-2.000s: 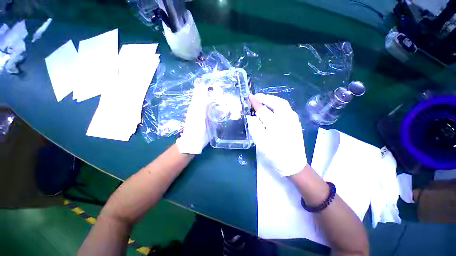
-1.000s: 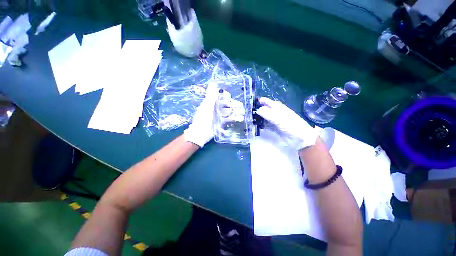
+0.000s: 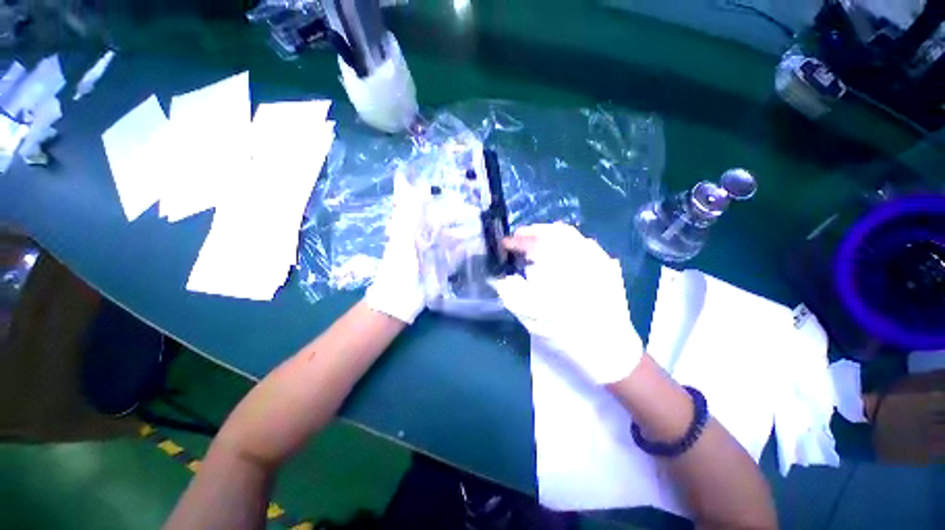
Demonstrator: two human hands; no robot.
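Note:
A clear plastic housing (image 3: 453,223) with small dark spots is held above the bench, over crinkled clear plastic bags (image 3: 347,223). My left hand (image 3: 402,259), in a white glove, holds its left side. My right hand (image 3: 568,295), gloved with a bare fingertip showing, is at the lower right of the housing. Its fingers are on a long black strip-like part (image 3: 495,202) along the housing's right side. Whether the strip is fixed to the housing cannot be told. The fingers of my left hand are partly lost in glare.
White sheets (image 3: 236,192) lie left, more sheets (image 3: 596,440) right under my right forearm. A clear dispenser bottle (image 3: 679,228) stands right, near a fan with a purple-blue ring (image 3: 855,274). A metal post with a white-wrapped base (image 3: 381,93) stands behind the bags.
The housing has turned in my hands, and the black strip now shows at length along its right side. My right hand has shifted slightly left and down. The whole view has also moved a little.

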